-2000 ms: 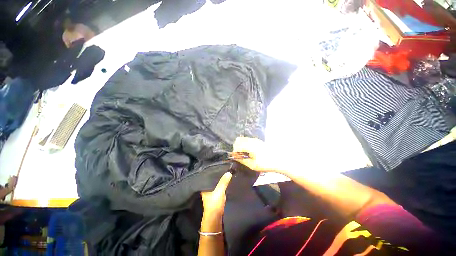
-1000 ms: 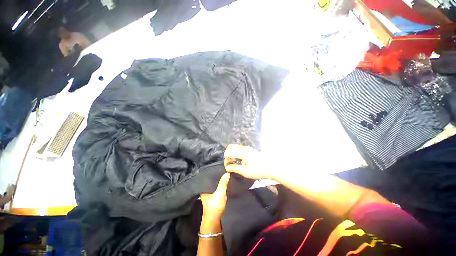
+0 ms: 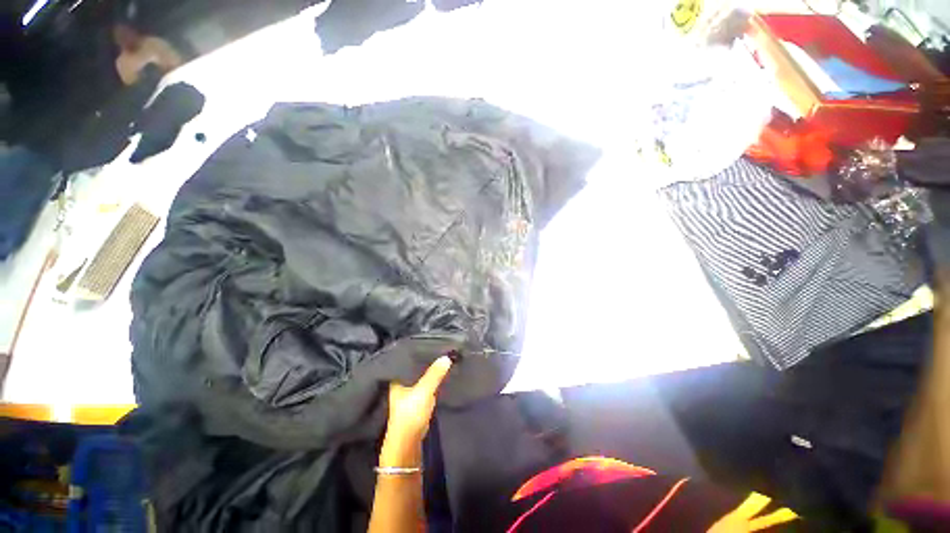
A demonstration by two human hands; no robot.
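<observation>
A large dark garment [image 3: 344,187] lies on the white table and hangs over its near edge. Its shinier, crinkled lining [image 3: 313,349] shows in the middle, beside a smooth matte edge band [image 3: 302,411]. My left hand [image 3: 417,401] pinches this band, thumb on top, fingers hidden beneath the cloth. A faint fine line, perhaps thread, runs right from the thumb. My right arm is a blur at the right rim; its hand is out of the picture. No needle can be made out.
Striped cloth [image 3: 771,250] with small dark pieces [image 3: 769,268] lies right. Behind it are clear plastic [image 3: 708,120], a red bag [image 3: 797,146] and a red box [image 3: 833,62]. A ridged tan-grey block [image 3: 120,250] lies left. Blue crates [image 3: 109,484] stand lower left. A person [image 3: 146,57] is far left.
My right hand has left the garment edge and swung out past the right rim. My left hand still pinches the band; it and the garment appear slightly further left in the view.
</observation>
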